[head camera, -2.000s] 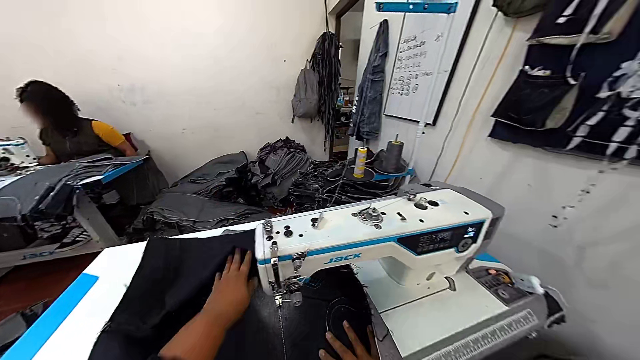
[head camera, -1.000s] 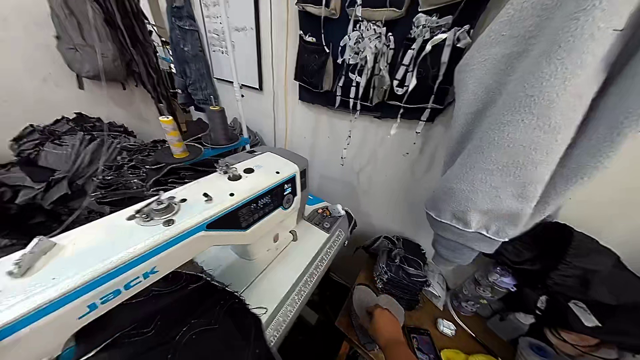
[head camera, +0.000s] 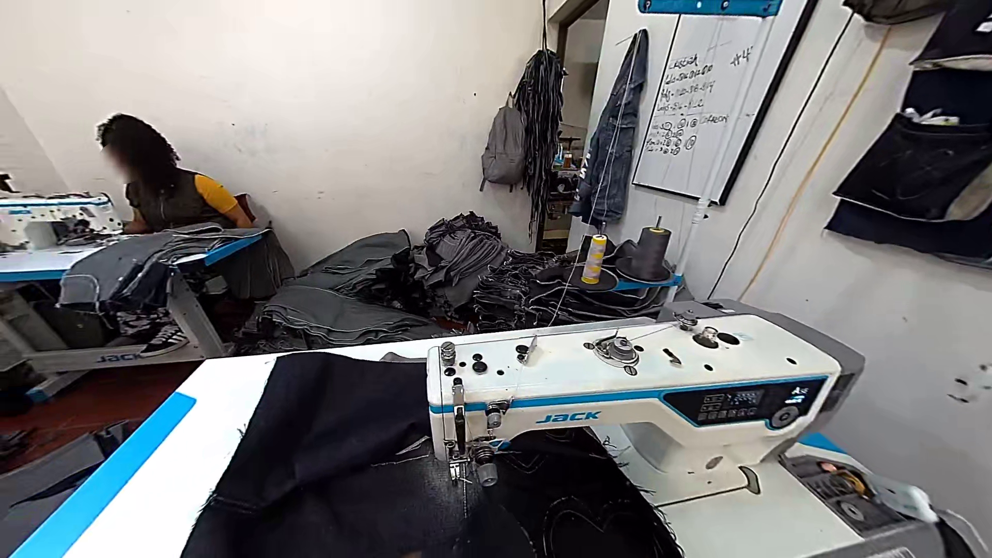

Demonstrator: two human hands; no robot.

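Observation:
Neither of my hands can be made out; a small brown patch at the bottom edge is too little to identify. Dark denim cloth [head camera: 333, 442] lies over the white table and under the needle area of a Jack sewing machine [head camera: 620, 387]. Beneath the machine's arm, the black part of the cloth [head camera: 570, 496] has pale curved stitch lines and frayed edges. The presser foot area [head camera: 461, 469] is at the cloth, though whether the foot is raised or lowered cannot be told. Thread runs up to a yellow-and-white cone [head camera: 594, 260] beside a dark grey cone [head camera: 652, 252].
Piles of dark cut cloth [head camera: 349, 302] lie behind the table. At the left, a person [head camera: 182, 190] sits by another sewing machine [head camera: 58, 221]. A small tray [head camera: 845, 496] with bobbins or small parts stands right of the machine.
The view has swung back left from the side surface, where a hand was touching grey rounded pieces. Two seconds ago both hands rested on the dark cloth; now they are out of sight.

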